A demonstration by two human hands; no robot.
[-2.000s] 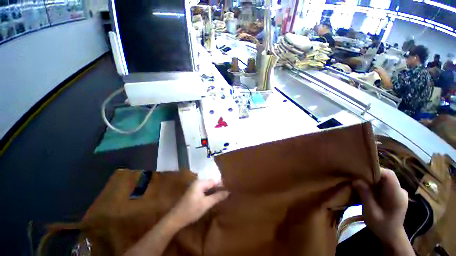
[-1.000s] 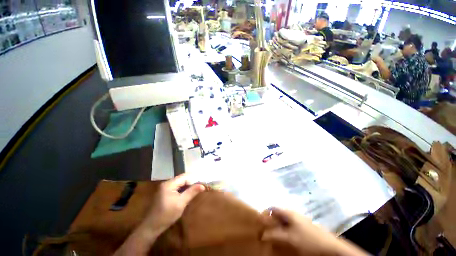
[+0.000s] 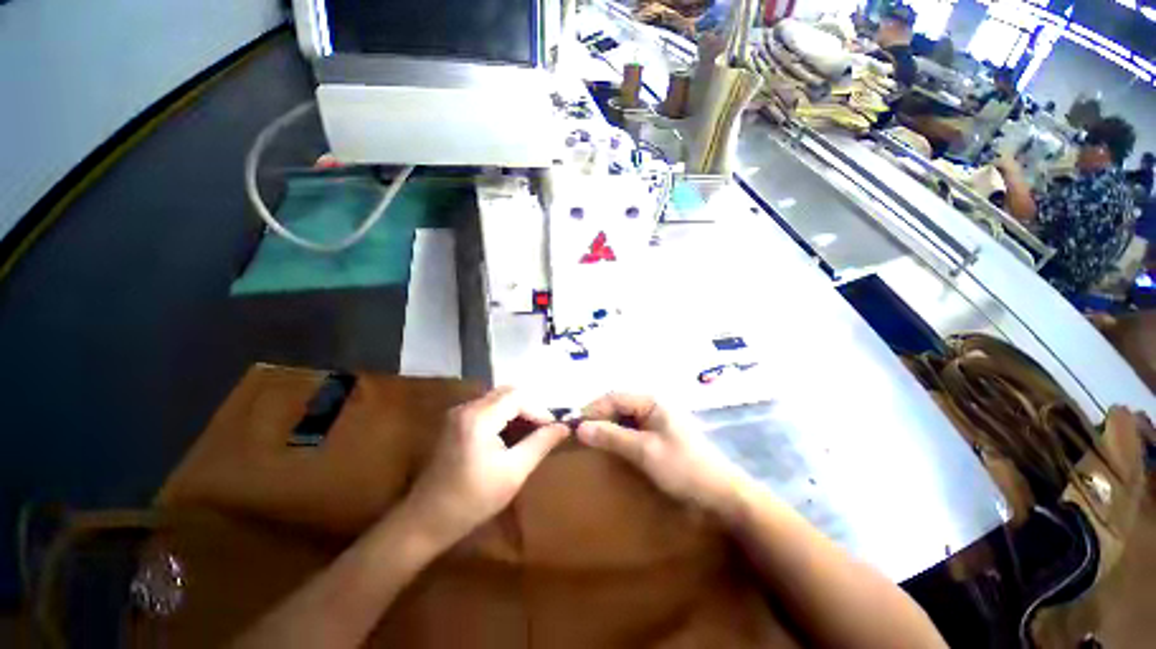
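Observation:
A large brown bag panel (image 3: 609, 533) lies across the front edge of the table and hangs toward me. My left hand (image 3: 488, 450) and my right hand (image 3: 640, 444) meet at its top edge and pinch it with thumbs and fingers, the fingertips nearly touching. A small dark piece shows between the fingertips. The white sewing machine head (image 3: 602, 216) with a red three-diamond logo stands just beyond, its small dark needle parts (image 3: 567, 337) a little above my fingers. A black label (image 3: 322, 408) lies on the brown material at left.
A black screen (image 3: 431, 28) in a white housing stands behind at left, above a green sheet (image 3: 336, 235). Brown thread cones (image 3: 631, 86) stand behind the machine head. Brown bags with coiled straps (image 3: 1014, 406) are heaped at right. A person (image 3: 1090, 209) is beyond the walkway.
The raised brown panel has come down and left, uncovering the tabletop. My right hand has moved left beside my left hand, and both now hold the edge below the machine head.

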